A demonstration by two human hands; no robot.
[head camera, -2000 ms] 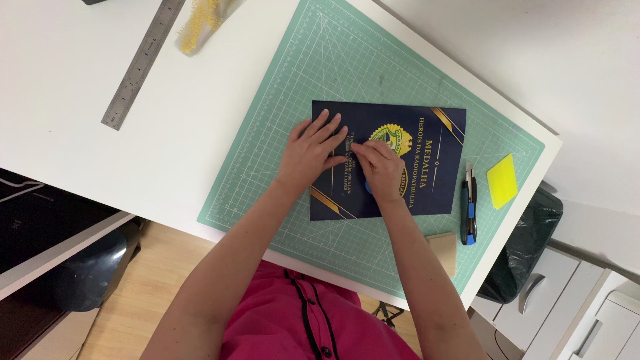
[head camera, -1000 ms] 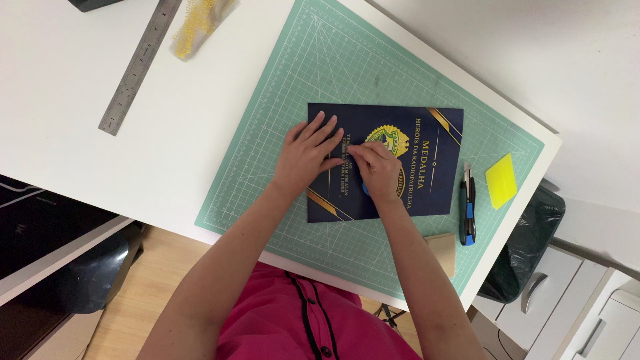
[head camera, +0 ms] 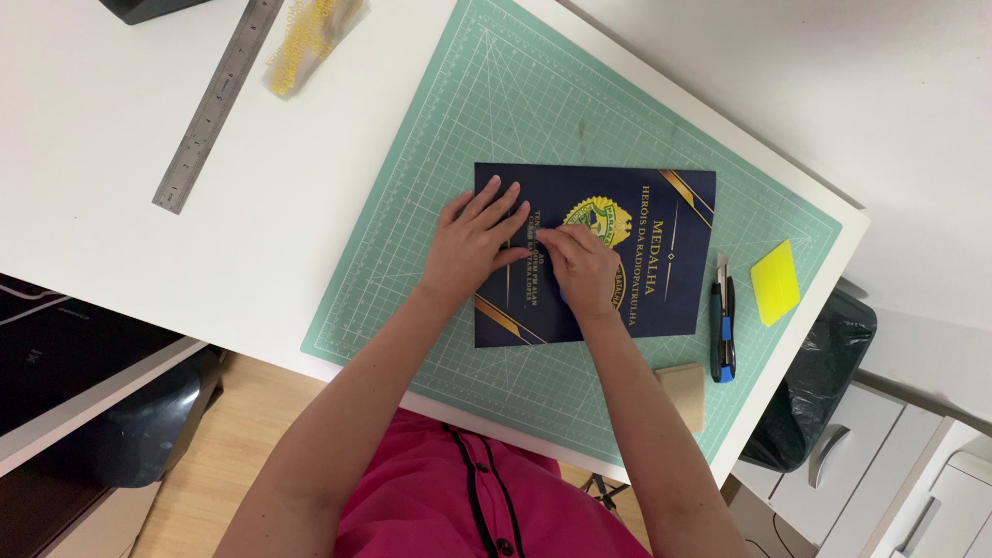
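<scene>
A dark blue printed folder or card with gold writing and a crest lies flat on a green cutting mat. My left hand rests on its left part, fingers spread and thumb pointing right. Over its middle, the thumb and forefinger of my right hand are pinched together at small raised lettering; whether they hold anything is too small to tell. Part of a blue thing shows under my right hand. Right of the card lie a black and blue snap-off utility knife, a yellow plastic card and a beige block.
A steel ruler and a clear film with yellow lettering lie on the white table at the upper left. A bin with a black liner stands beyond the table's right edge, next to white drawers.
</scene>
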